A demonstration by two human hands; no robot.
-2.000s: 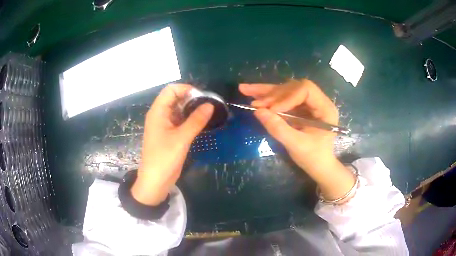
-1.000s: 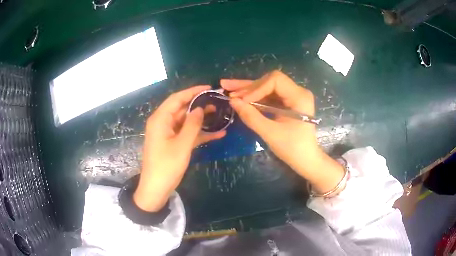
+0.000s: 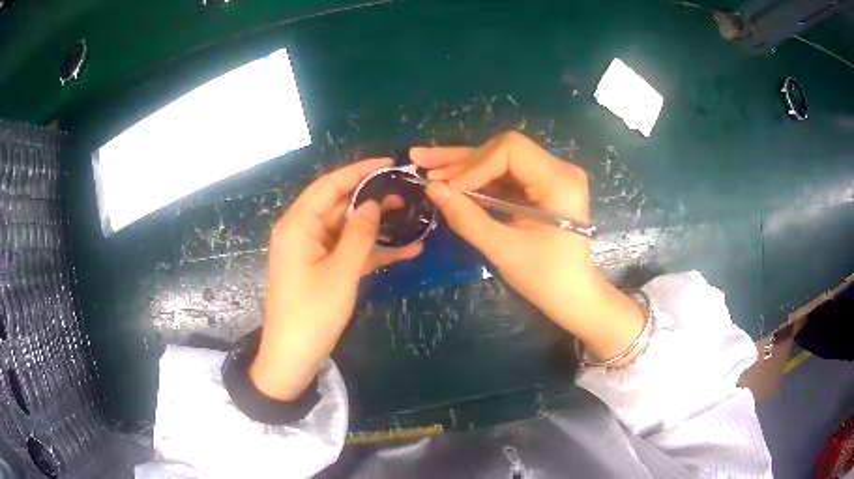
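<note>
My left hand [image 3: 318, 253] is shut on a round dark watch case [image 3: 408, 221] with a thin silver rim, its open side facing me and the thumb over its left part. My right hand [image 3: 524, 215] holds thin silver tweezers [image 3: 524, 206] like a pen. The tweezer tip is inside the upper part of the case; whether it holds anything is too small to tell. A blue film [image 3: 431, 271] lies on the bench below the case, partly hidden by both hands.
A glaring white sheet [image 3: 206, 140] lies at upper left, a small white square [image 3: 629, 96] at upper right. Watch cases lie at far left [image 3: 73, 62] and far right [image 3: 795, 98]. Clear ribbed trays [image 3: 56, 281] stand at the left. A metal post [image 3: 777, 23] is at top right.
Both hands have come together from two seconds ago; the case has turned its open side to the camera and the tweezer tip has entered it. Over the last second the hands barely moved.
</note>
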